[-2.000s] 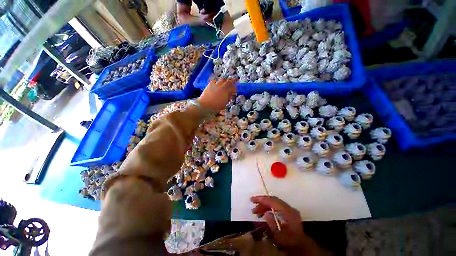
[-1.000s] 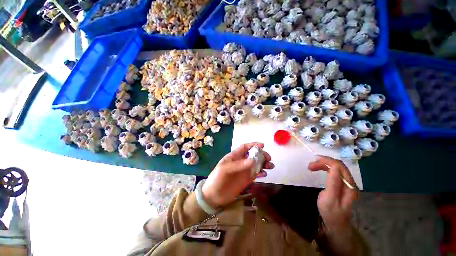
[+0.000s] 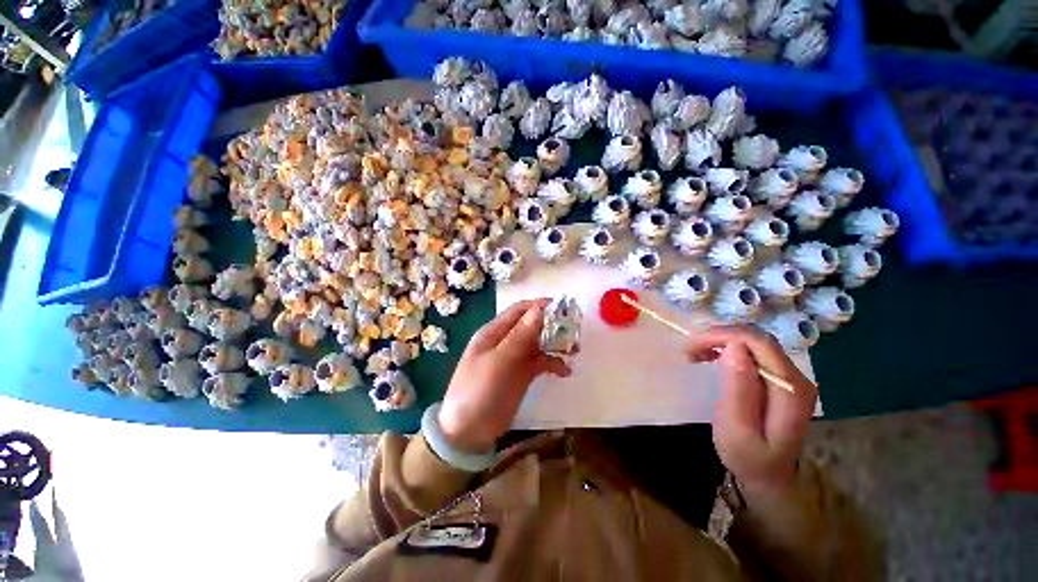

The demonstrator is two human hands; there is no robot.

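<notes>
My left hand (image 3: 495, 373) holds one grey-white ridged shell part (image 3: 561, 325) between thumb and fingers, over the left side of the pale sheet (image 3: 546, 398). My right hand (image 3: 760, 398) holds a thin tan stick (image 3: 669, 319). The stick's far tip is at the small red disc (image 3: 619, 307) on the sheet; whether it touches is hard to tell. Rows of grey-white shell parts (image 3: 692, 237) with dark round openings stand behind and right of the disc, some on the sheet. A heap of small grey and orange parts (image 3: 353, 216) lies at centre-left.
Greyer parts with dark openings (image 3: 224, 357) stand in rows at the left. An empty blue tray (image 3: 131, 176) is at the left edge. Blue bins with parts (image 3: 615, 59) line the back. A bin with a purplish grid (image 3: 985, 165) is at the right. The tabletop (image 3: 945, 341) is dark green.
My left hand has come back from the rear, now with a shell part, and has turned it slightly. My right hand's stick has swung to the red disc. The view has tilted down.
</notes>
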